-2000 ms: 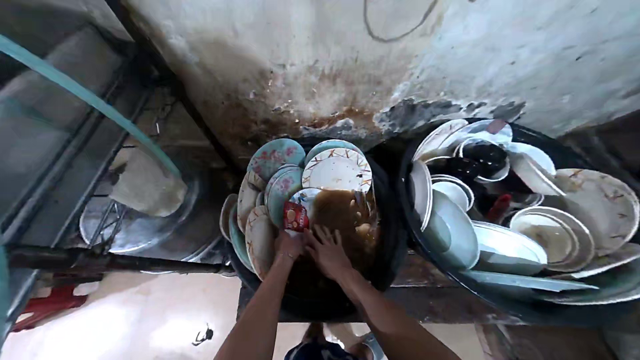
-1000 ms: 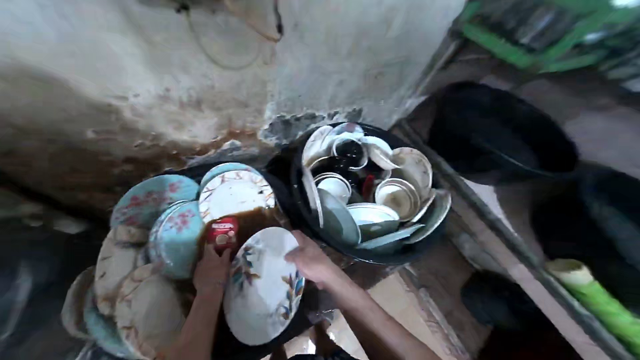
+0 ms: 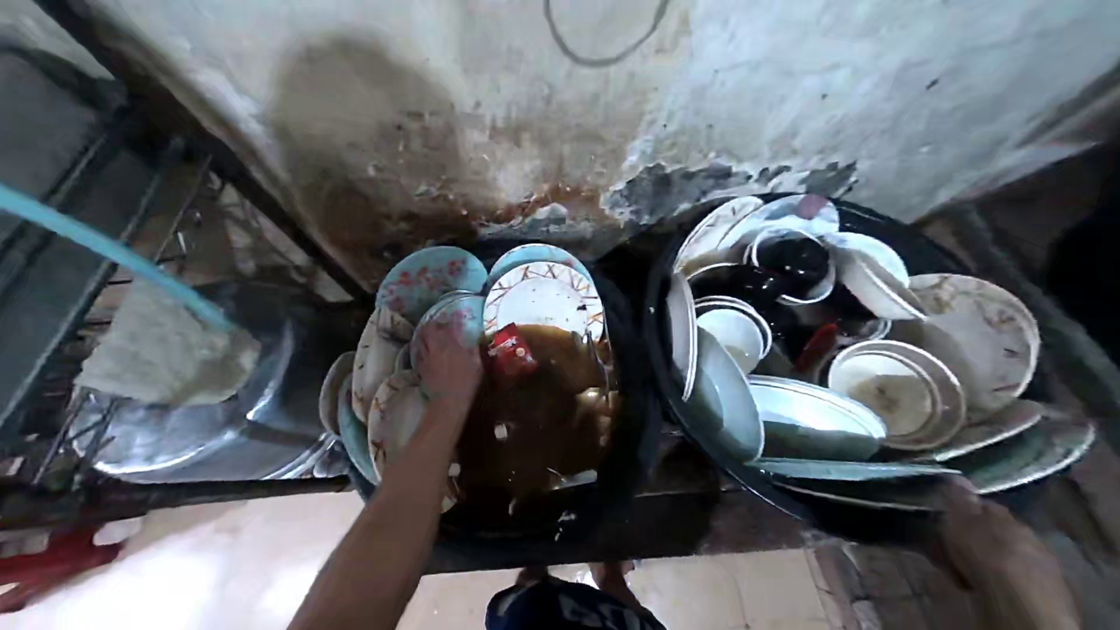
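Note:
My left hand [image 3: 451,360] is on a small pale blue floral plate [image 3: 464,313] at the left side of a black tub [image 3: 632,385] holding brown water. Its fingers are blurred, so their grip is unclear. Several plates lean along that tub's rim, among them a white plate with a brown line pattern [image 3: 544,302]. A red packet [image 3: 512,348] lies at the water's edge. My right hand [image 3: 984,534], blurred, is at the lower right rim of a second black tub [image 3: 744,479], near a pale plate's edge [image 3: 853,470]. Bowls [image 3: 884,394] and plates crowd this tub.
A large metal basin [image 3: 262,437] stands at the left beside a metal rack [image 3: 87,201], with a light blue hose [image 3: 114,249] running over it. The stained wall [image 3: 525,114] rises behind both tubs. A red plastic object [image 3: 57,564] is on the floor at lower left.
A second ago both hands were at an oval floral plate over the left tub; now neither visibly holds it. My right hand has moved to the right tub. The view has swung back left.

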